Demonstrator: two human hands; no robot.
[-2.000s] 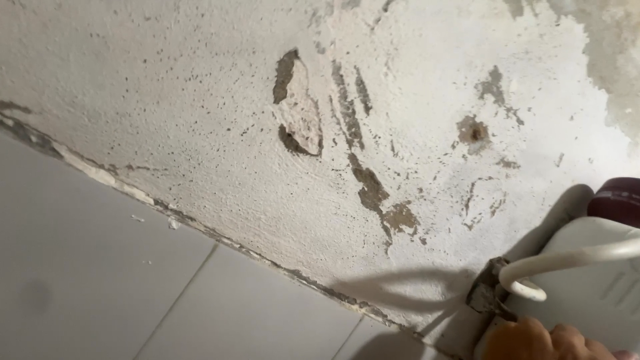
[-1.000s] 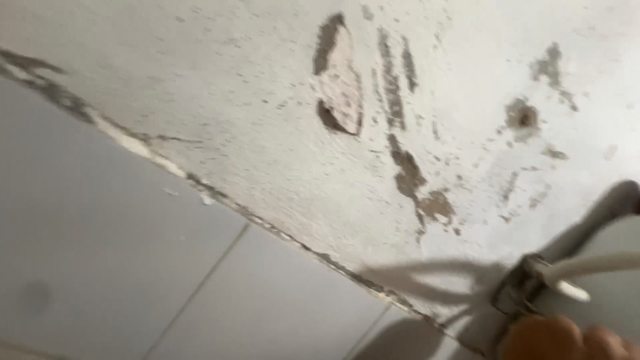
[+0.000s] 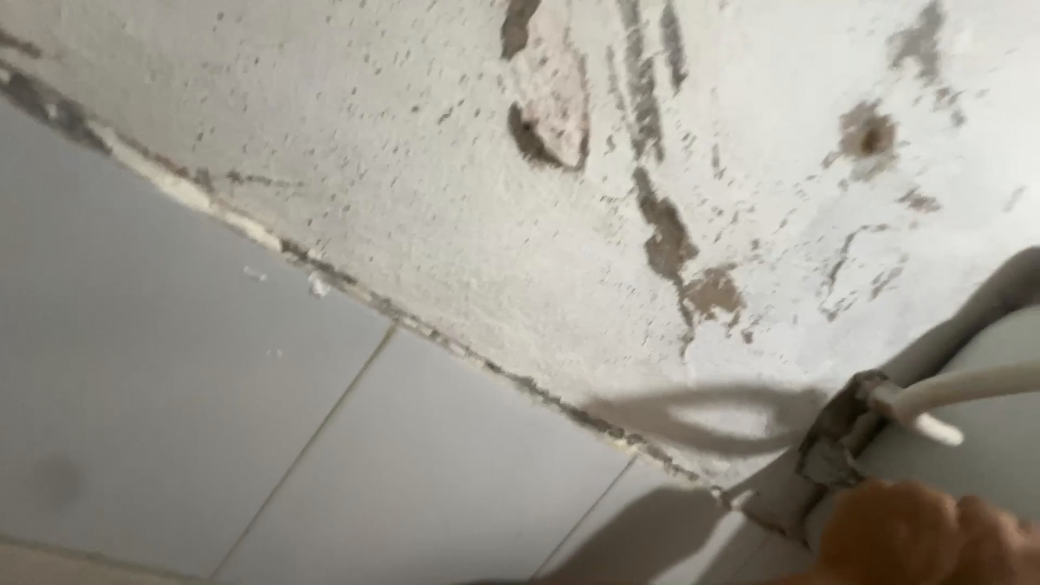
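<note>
At the lower right edge is a hand, apparently my right hand point(image 3: 910, 528), blurred and cut off by the frame, with its fingers curled. It lies beside a white rounded housing point(image 3: 975, 406) and just below a broken, dark-edged opening point(image 3: 841, 439) in the corner. A white cable or thin hose point(image 3: 975, 386) runs across the housing to that opening, and a short white end sticks out there. Whether the fingers hold anything is hidden. My left hand is not in view.
A white plastered wall point(image 3: 455, 203) with chipped patches and a small brown hole point(image 3: 872, 138) fills the upper part. Pale tiles point(image 3: 162, 366) meet it along a rough, crumbling joint point(image 3: 244, 227). Small white flakes point(image 3: 318, 284) lie near the joint.
The view has shifted, and the dark red rounded part seen at the right two seconds ago is out of frame. The hand remains at the lower right.
</note>
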